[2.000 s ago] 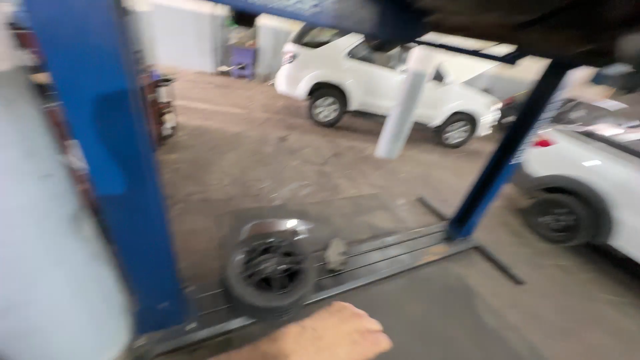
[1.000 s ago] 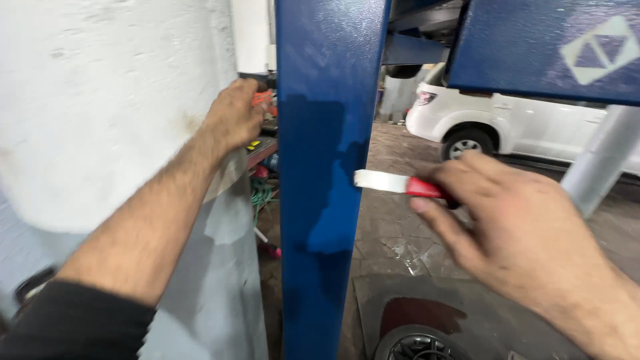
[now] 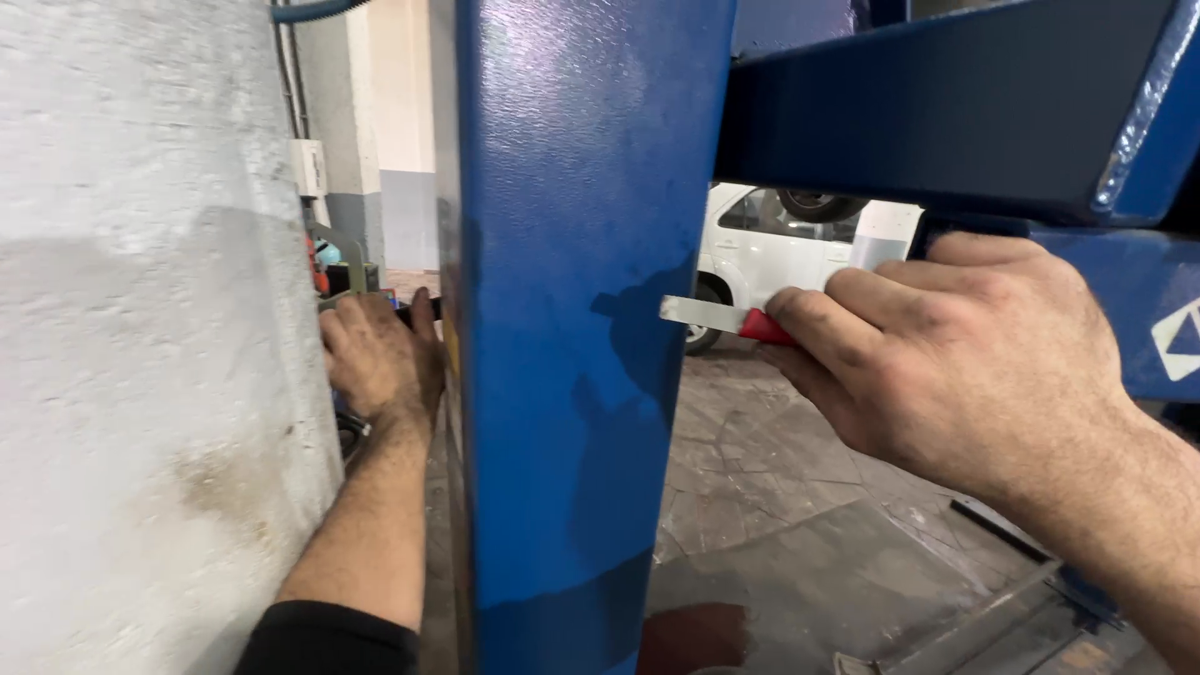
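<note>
A blue steel post of a vehicle lift (image 3: pixel 572 234) stands upright between my hands. My right hand (image 3: pixel 947 347), to its right, is closed around a flat-bladed tool with a red handle and a pale metal blade (image 3: pixel 703 314). The blade points left, and its tip overlaps the post's right edge in view; whether they touch, I cannot tell. My left hand (image 3: pixel 384 356) reaches between the wall and the post, to the post's left. A dark object (image 3: pixel 427 311) shows at its fingertips; the grip on it is unclear.
A rough white wall (image 3: pixel 150 375) rises close at the left. Blue lift arms (image 3: pixel 937 112) cross the upper right. A white car (image 3: pixel 773 239) stands behind. A dark plate (image 3: pixel 816 581) and a metal floor rail (image 3: pixel 975 600) lie at the lower right.
Two seconds ago one hand showed low in view; both hands are now up beside the post. Since one second ago my left hand is no longer by the orange thing. The view has shifted strongly.
</note>
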